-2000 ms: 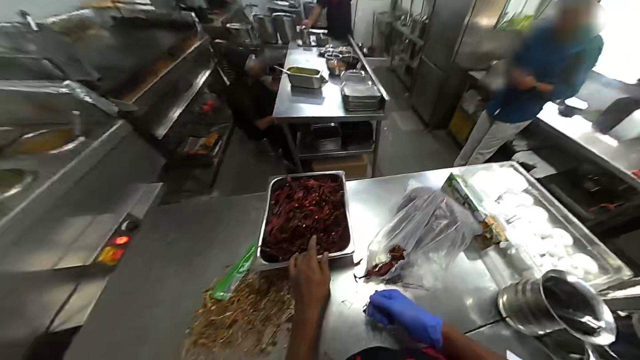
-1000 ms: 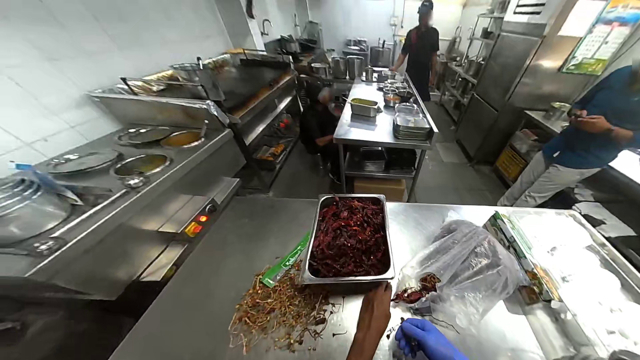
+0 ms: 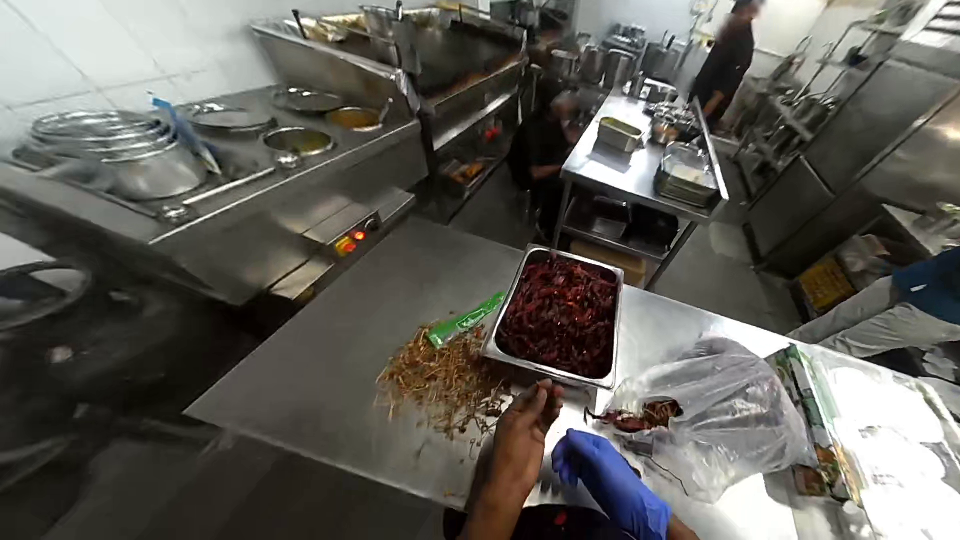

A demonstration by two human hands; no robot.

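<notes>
Dried red chillies (image 3: 559, 315) fill a rectangular steel pan (image 3: 491, 351) on the steel worktable. My bare left hand (image 3: 525, 427) is just below the pan's near edge, fingers curled together; whether something small is between the fingertips cannot be made out. To its right, my right hand (image 3: 604, 476) wears a blue glove, its fingers bent and partly hidden. A clear plastic bag (image 3: 739, 412) lies right of both hands, with more dried chillies (image 3: 649, 416) at its mouth. Left of the pan is a heap of chilli stems (image 3: 439, 379) with a green packet (image 3: 466, 321) beside it.
A long box (image 3: 814, 405) and a tray of white items (image 3: 885, 427) stand at the right. A cooking range with pots (image 3: 150, 161) runs along the left. Behind is another steel table (image 3: 611, 174) with containers. Several people are around the kitchen.
The view has swung left since the first frame. My left hand was over the chillies at the pan's near edge two seconds ago and is now below that edge.
</notes>
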